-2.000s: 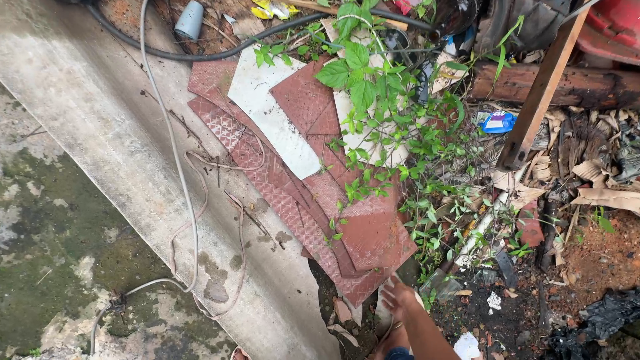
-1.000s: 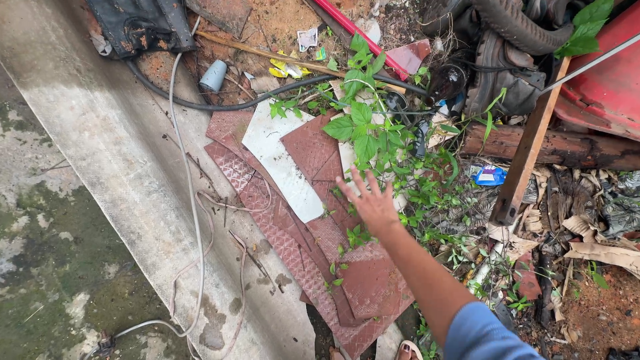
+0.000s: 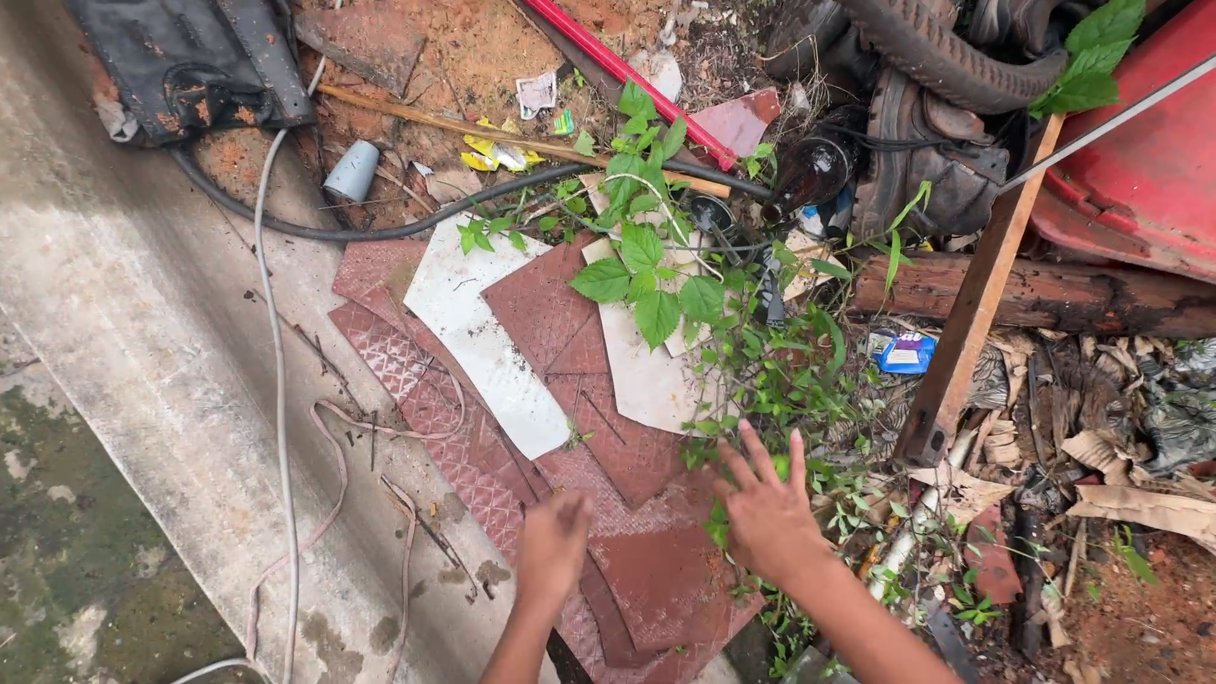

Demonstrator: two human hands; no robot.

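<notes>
My left hand [image 3: 556,541] is over the reddish-brown patterned tile pieces [image 3: 655,589], its fingers curled together; nothing shows clearly in them. To its right, my right hand [image 3: 771,508] reaches with spread fingers over the edge of the pile, at the green creeping vine [image 3: 779,380]. A white tile piece [image 3: 494,351] lies slanted on the pile, and a cream tile piece [image 3: 655,380] lies partly under leaves [image 3: 655,285]. Whether the right fingers touch the vine is unclear.
A concrete ledge [image 3: 114,313] runs along the left with a grey cable [image 3: 275,380] on it. Behind the tiles lie a black hose [image 3: 418,228], a grey cup [image 3: 351,171] and a red pipe [image 3: 636,85]. A wooden post [image 3: 978,294] leans at right near dark glass [image 3: 812,171].
My left hand has come into view over the tiles. My right hand has moved down from near the leafy stem to the pile's right edge. The view has shifted closer to the tiles.
</notes>
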